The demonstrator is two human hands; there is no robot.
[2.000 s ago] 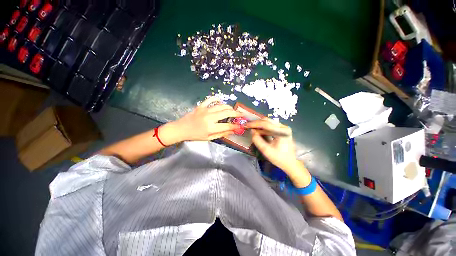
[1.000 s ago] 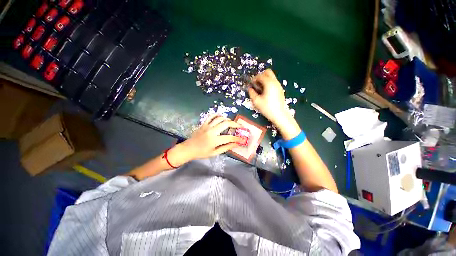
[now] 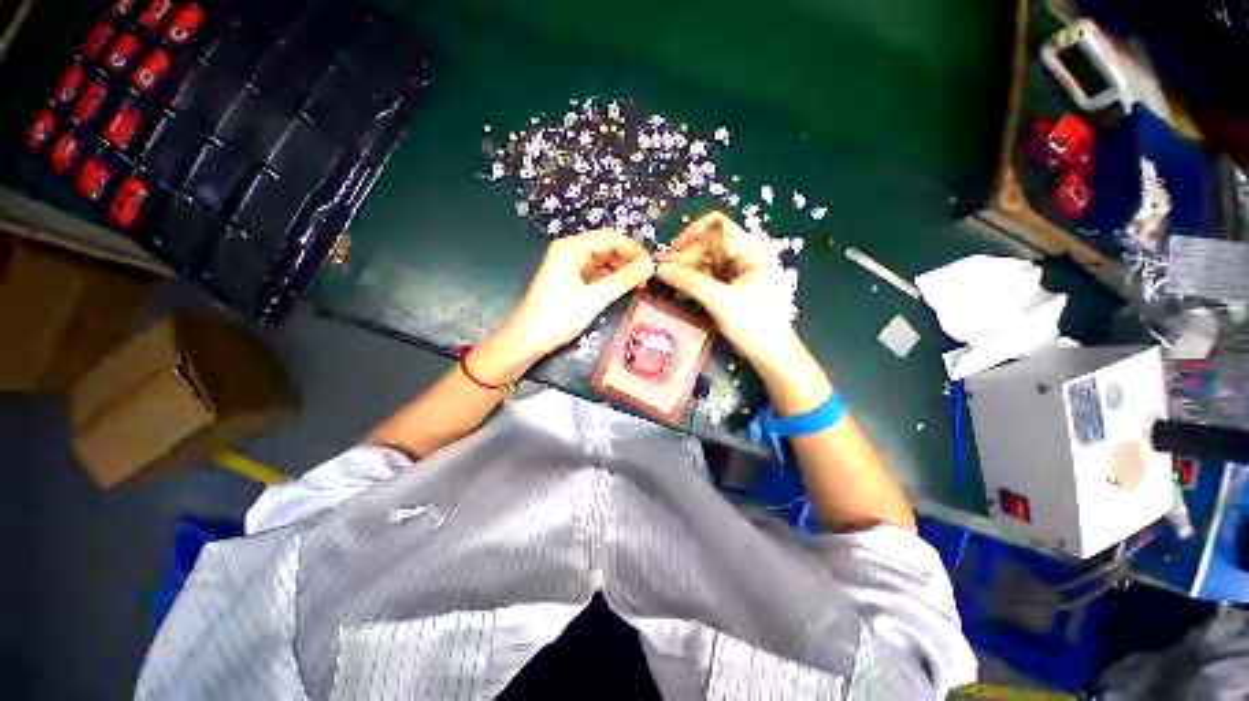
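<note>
The square work fixture (image 3: 615,388) with an orange-brown rim lies on the bench near my body. A red device housing (image 3: 649,351) rests on its pale centre, touched by neither hand. My left hand (image 3: 582,290) and my right hand (image 3: 726,281) meet just beyond the fixture, fingertips together. They pinch something tiny between them, too small to make out. A dark, thin thing, perhaps tweezers, shows indistinctly within my right hand. The pile of dark and silver-white components (image 3: 603,164) lies beyond my hands. The white heap (image 3: 788,281) is partly hidden behind my right hand.
A black blister tray (image 3: 260,137) partly filled with red housings is at left, above a carton (image 3: 144,411). At right are a pale stick (image 3: 881,271), a small square pad (image 3: 899,334), crumpled tissue (image 3: 989,304), a white box (image 3: 1062,438) and a brown-edged parts box (image 3: 1020,206) with red housings.
My right hand has come back from the component pile to meet my left hand. My left hand has let go of the red housing and moved up off the fixture.
</note>
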